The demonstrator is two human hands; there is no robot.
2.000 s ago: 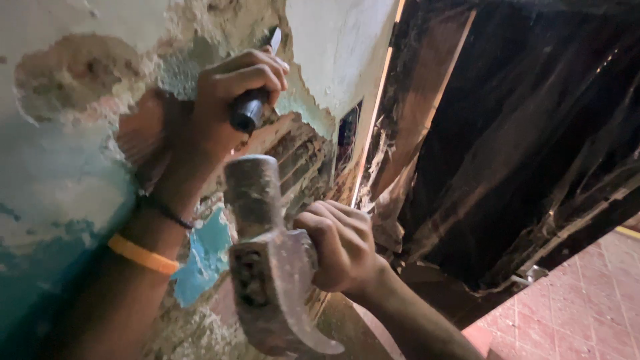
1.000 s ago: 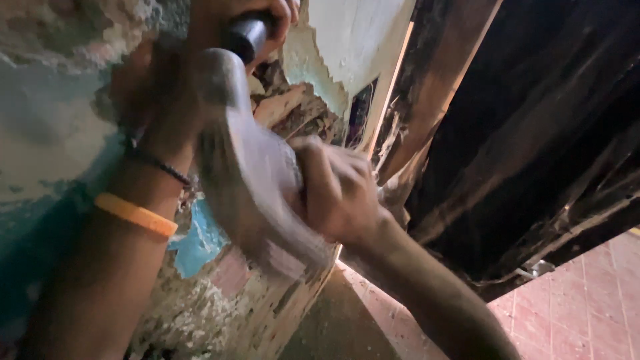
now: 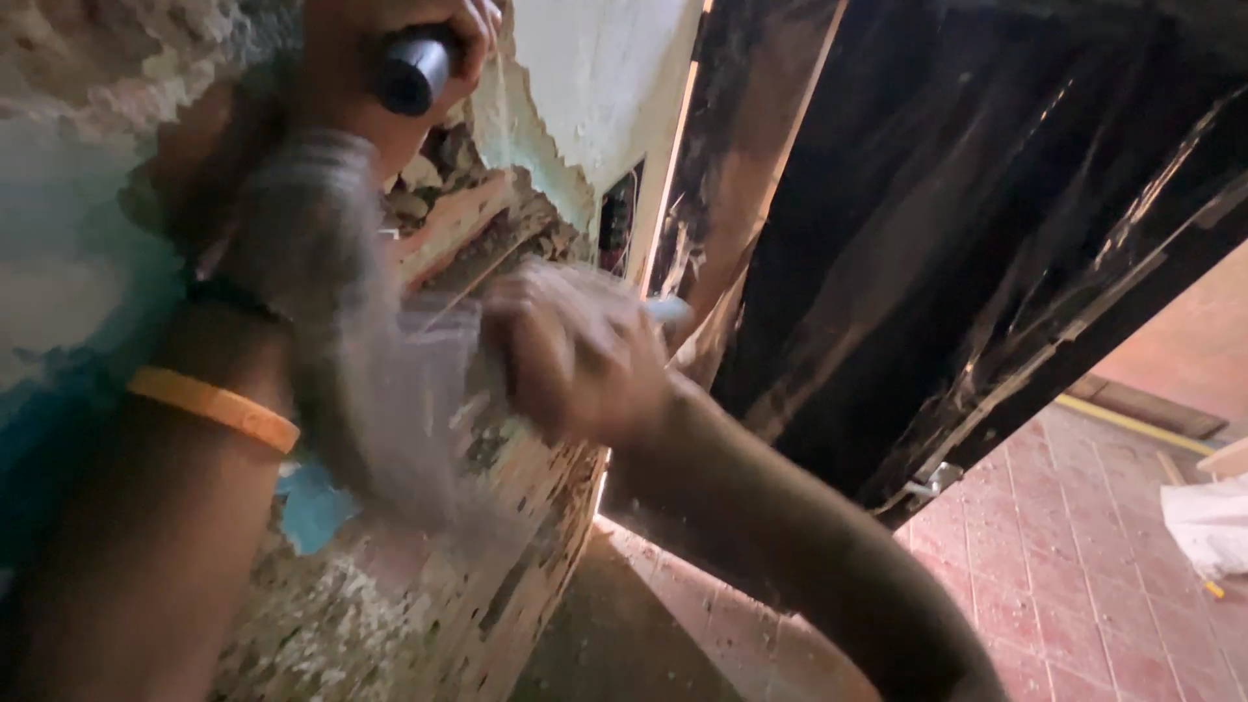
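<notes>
My left hand (image 3: 468,49), with an orange wristband on its forearm, grips the dark round handle (image 3: 414,73) of a tool at the top of the view; the tool's far end is hidden. My right hand (image 3: 585,356) is closed on a claw hammer (image 3: 361,341), strongly blurred, whose head lies below the handle's butt and over the left wrist. Whether hammer and handle touch cannot be told. Behind both hands, the wall (image 3: 575,78) has broken plaster, exposed rough masonry (image 3: 468,214) and peeling blue paint (image 3: 317,507).
A recessed box with wires (image 3: 619,219) sits in the wall near its edge. To the right stands a dark panel covered in plastic sheeting (image 3: 877,244), with a metal latch (image 3: 936,483) low on it. Red floor tiles (image 3: 1053,565) bear debris, and a white sack (image 3: 1209,522) lies at far right.
The view has shifted, so the left hand now sits higher in it and more floor shows at right. The hammer has changed its tilt and is more blurred than two seconds ago. Both hands keep their holds.
</notes>
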